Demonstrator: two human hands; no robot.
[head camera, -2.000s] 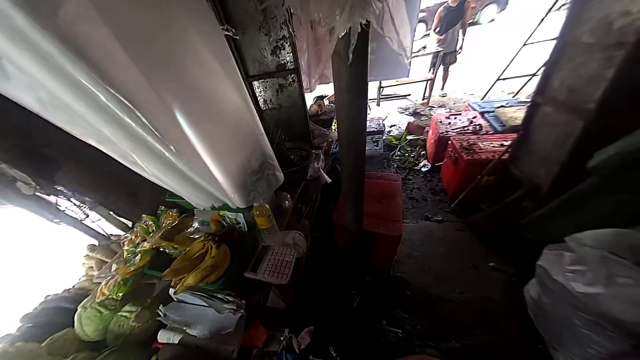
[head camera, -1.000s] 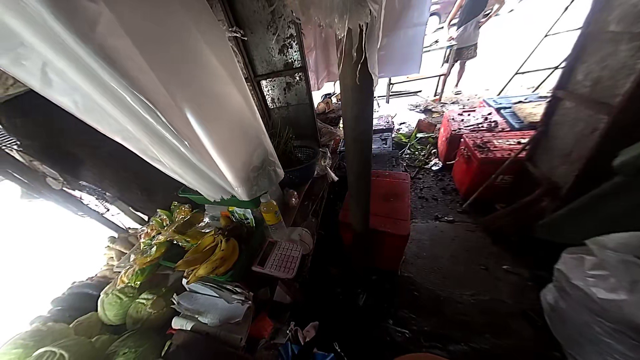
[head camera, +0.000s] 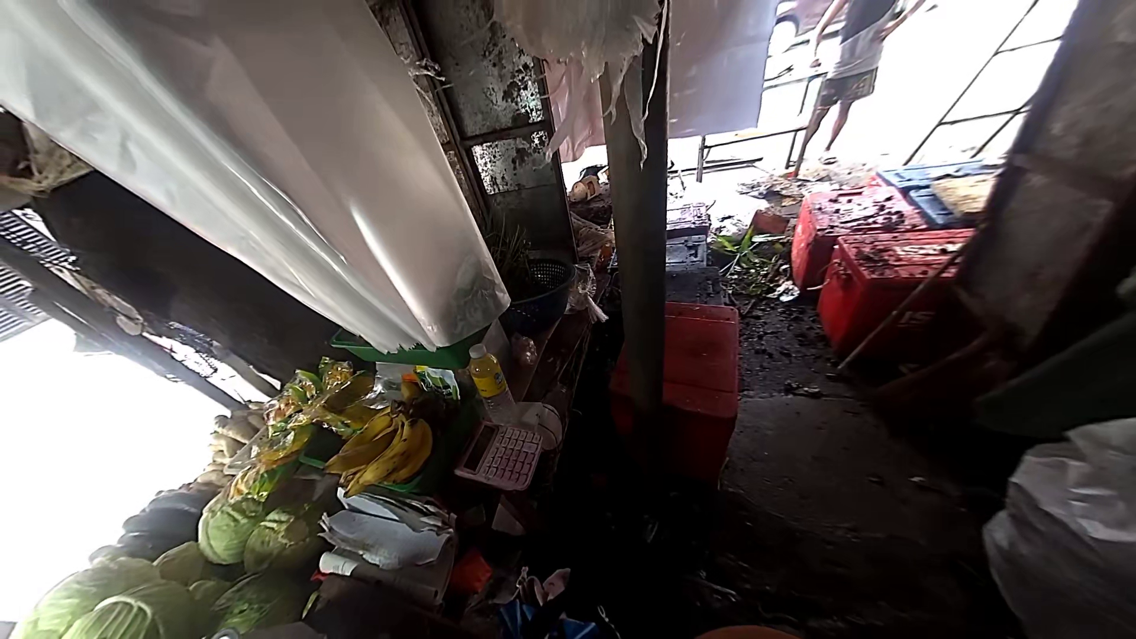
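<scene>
Neither my left hand nor my right hand shows in the head view. At the lower left is a produce stall with green cabbages (head camera: 146, 608), a bunch of yellow bananas (head camera: 382, 453) and bagged goods in clear plastic (head camera: 288, 435). Right of the bananas lies a pink calculator (head camera: 501, 455), with a yellow-labelled bottle (head camera: 487, 377) upright behind it. A stack of paper or bags (head camera: 390, 537) rests in front of the bananas. A blue plastic basket (head camera: 541, 297) holding something leafy stands further back.
A post (head camera: 641, 240) rises before a red cooler box (head camera: 701, 355). More red boxes (head camera: 896, 288) stand at the right beside debris on the dark floor (head camera: 816, 479). A plastic sheet (head camera: 293, 169) hangs at the upper left, a whitish sack (head camera: 1065, 524) sits lower right, and a person (head camera: 848, 75) stands outside.
The person outside has changed stance and now has both arms held out from the body. The stall goods stay where they were.
</scene>
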